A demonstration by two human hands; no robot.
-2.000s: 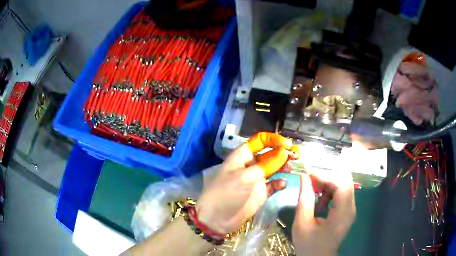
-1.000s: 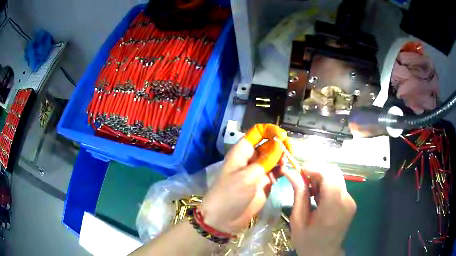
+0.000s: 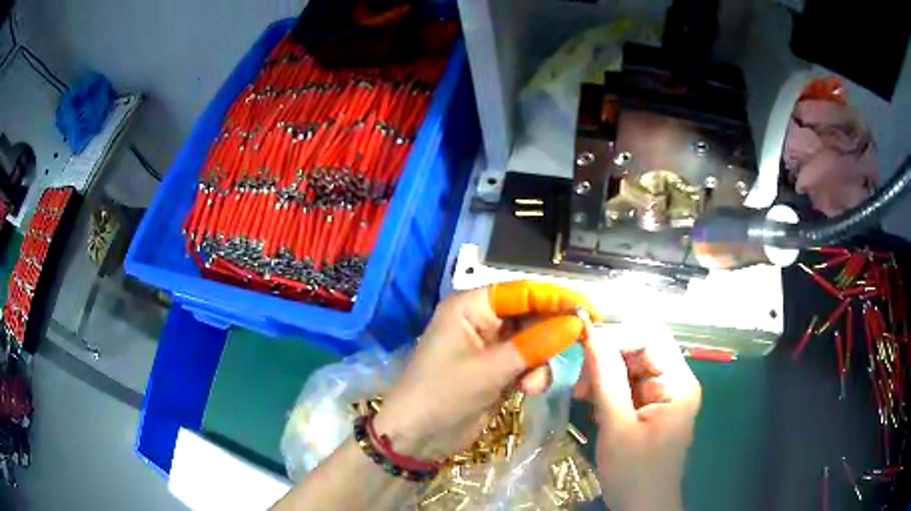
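Observation:
My left hand (image 3: pixel 479 349), with orange finger cots on thumb and forefinger, pinches a small pale metal-looking piece (image 3: pixel 584 317) in front of the press. My right hand (image 3: pixel 641 409) is close beside it, its fingertips almost at the same piece; glare hides whether it grips anything. Below the hands, an open clear plastic bag (image 3: pixel 325 404) holds many brass terminals (image 3: pixel 499 434), partly covered by my left wrist. The die fixture (image 3: pixel 654 200) is behind the hands under the lamp. Brass pieces lie on the black block (image 3: pixel 527 208) left of it.
A blue bin (image 3: pixel 400 225) of stacked red leads (image 3: pixel 310 160) stands left. Red crimped leads (image 3: pixel 869 319) lie scattered on the right. The gooseneck lamp (image 3: pixel 744 238) reaches in from the right. A red piece (image 3: pixel 711 353) lies at the press base's front edge. A white card (image 3: pixel 225 474) lies lower left.
My hands have shifted slightly down from the die. The left finger cots have straightened from a curl into a pinch. The longer thin piece seen between the hands one second ago no longer shows clearly.

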